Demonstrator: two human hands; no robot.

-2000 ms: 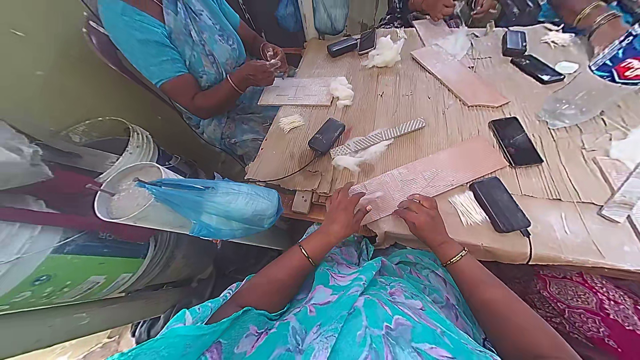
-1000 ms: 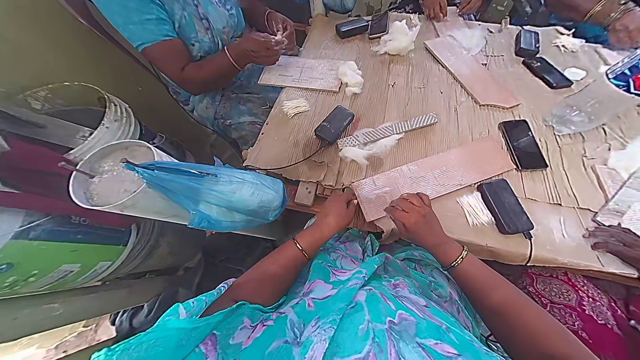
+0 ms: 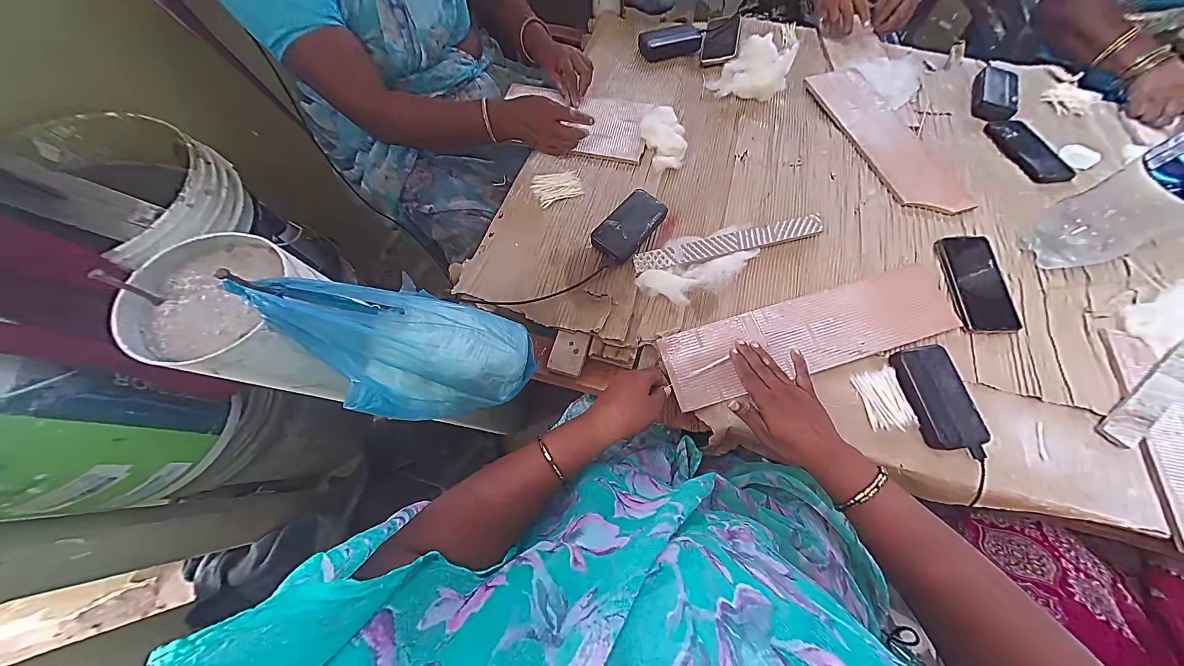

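Observation:
A pinkish ribbed tile (image 3: 860, 319) lies on the corrugated cardboard at the table's near edge. My right hand (image 3: 779, 400) rests on it palm down with the fingers apart, beside a thin white cotton strand (image 3: 720, 357). At the tile's left end is my left hand (image 3: 635, 401), fingers curled near the corner; whether they grip it is hidden. Just right of my right hand is a bundle of white cotton wicks (image 3: 884, 400), against a black device with a cable (image 3: 940, 398). Behind the tile, loose cotton wool (image 3: 694, 268) lies partly under a silver patterned strip (image 3: 740, 242).
To the left, a blue plastic bag (image 3: 435, 347) hangs over a white bucket (image 3: 139, 324). Across the corner, a person's hands (image 3: 555, 125) work over another ribbed tile (image 3: 615, 129). A phone (image 3: 979, 283) lies by my tile's far end. A clear bottle (image 3: 1091, 222) is at right.
My right hand has flattened, with its fingers extended over the tile. My left hand has moved off the tile's surface, where it was two seconds ago, to its left corner.

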